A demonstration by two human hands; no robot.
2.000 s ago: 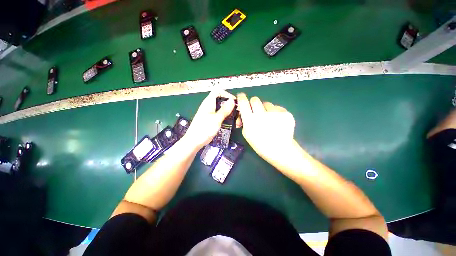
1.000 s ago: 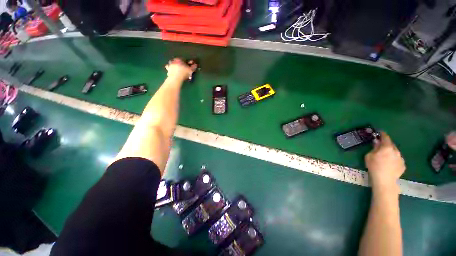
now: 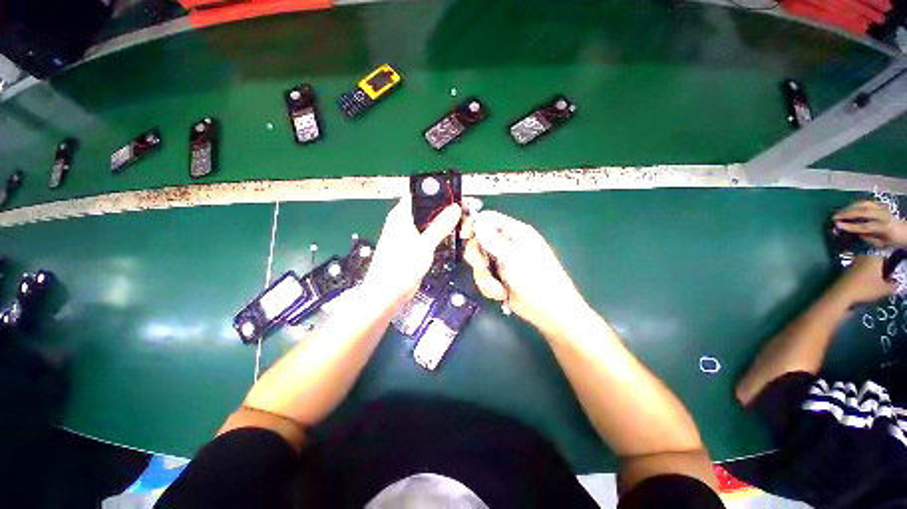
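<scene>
A black handset [image 3: 434, 189] with a round pale spot is held upright in my left hand [image 3: 403, 249], its far end over the pale metal strip. My right hand [image 3: 512, 263] is at the handset's right edge. Its fingertips pinch something small and pale, too small to name, and a thin dark item shows along the fingers. Waiting handsets [image 3: 445, 331] lie overlapping below my hands, and others [image 3: 269, 306] lie fanned to the left, partly hidden by my left forearm.
Black handsets [image 3: 303, 114] and a yellow-framed handset [image 3: 379, 82] lie spaced beyond the metal strip [image 3: 597, 179]. A small pale ring [image 3: 709, 365] lies at right. Another person's arms reach in at far right near loose rings. Red trays [image 3: 261, 10] show at the far edge.
Both hands have come back from reaching over the far strip. My left hand now holds a handset in front of me, and my right hand is beside it. The view has shifted.
</scene>
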